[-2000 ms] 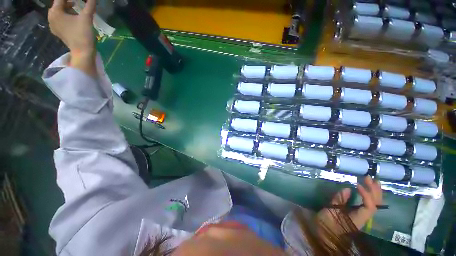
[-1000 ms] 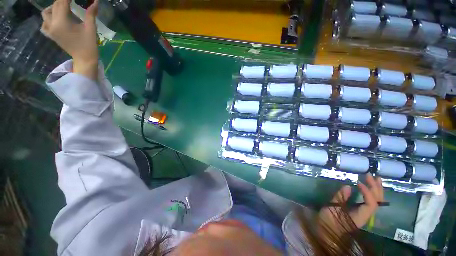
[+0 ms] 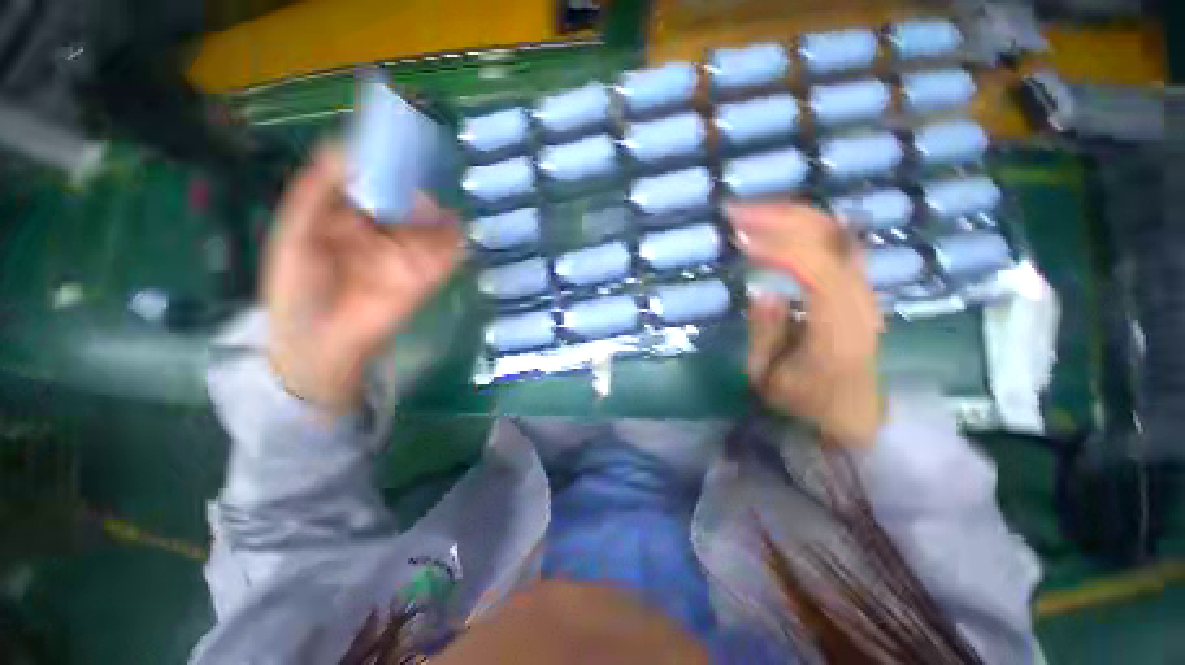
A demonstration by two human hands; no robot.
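Note:
My left hand [image 3: 348, 279] holds a pale-blue housing [image 3: 387, 150] upright between the fingers, raised left of the clear tray [image 3: 546, 365]. The tray holds rows of pale-blue housings lying on their sides. One pocket [image 3: 587, 224] in the second column from the left has no housing. My right hand [image 3: 829, 318] is over the tray's front part, thumb and fingers apart, partly covering some housings. Blur hides whether it holds or touches anything; no black stick can be made out.
A white cloth [image 3: 1023, 344] lies at the tray's front right corner. A yellow-orange surface [image 3: 377, 37] runs behind the green bench [image 3: 676, 381]. Blurred dark items are at the far left. A dark object [image 3: 1066, 104] is at the back right.
The view has swung left-to-right, so the tray appears further left. My left hand has come from the far left to beside the tray with a housing. My right hand has moved over the tray.

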